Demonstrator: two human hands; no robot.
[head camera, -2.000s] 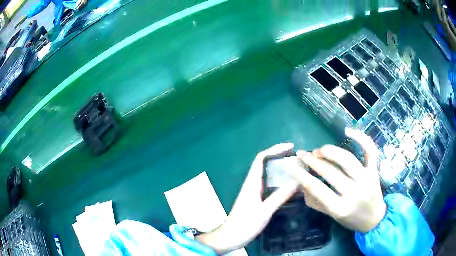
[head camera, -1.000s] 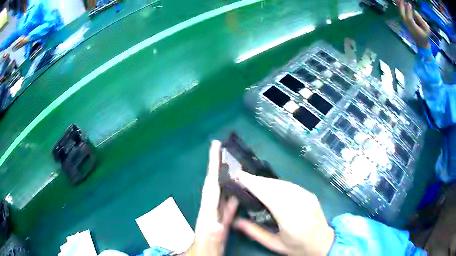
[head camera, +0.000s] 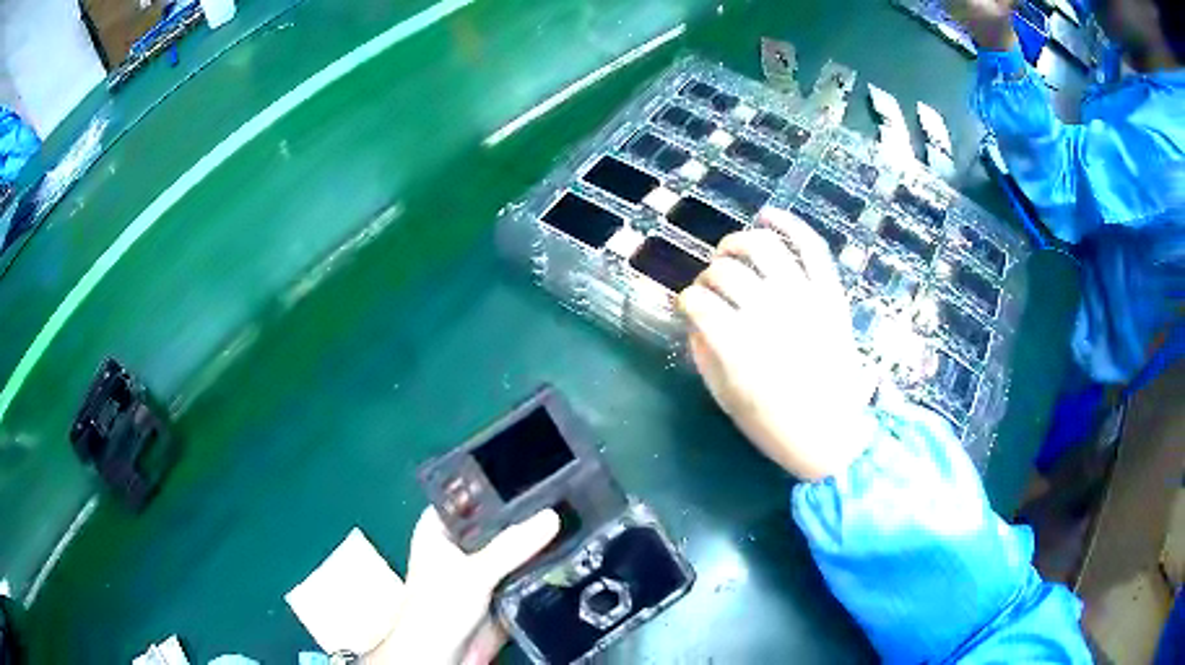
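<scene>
My left hand (head camera: 458, 582) holds an opened black device housing at the bottom centre. Its upper half (head camera: 520, 457) has a dark rectangular screen window. Its lower half (head camera: 600, 600) has a round central part. My right hand (head camera: 780, 344), in a blue sleeve, is over the clear blister tray stack (head camera: 572, 301). Its fingertips are bent down by a dark display (head camera: 668, 263) in a front pocket. Whether they grip anything is hidden by the hand. More dark displays (head camera: 582, 221) lie in nearby pockets.
Another black housing (head camera: 120, 431) lies at the left on the green bench. A white sheet (head camera: 346, 591) lies left of my left hand, with white strips (head camera: 163, 652) at the bottom edge. Small pale pieces (head camera: 832, 94) lie behind the tray. A person in a blue smock (head camera: 1105, 195) is at the right.
My right hand has left the housing and moved right to the tray. The housing is now spread open in my left hand, its screen window showing. The view has shifted right.
</scene>
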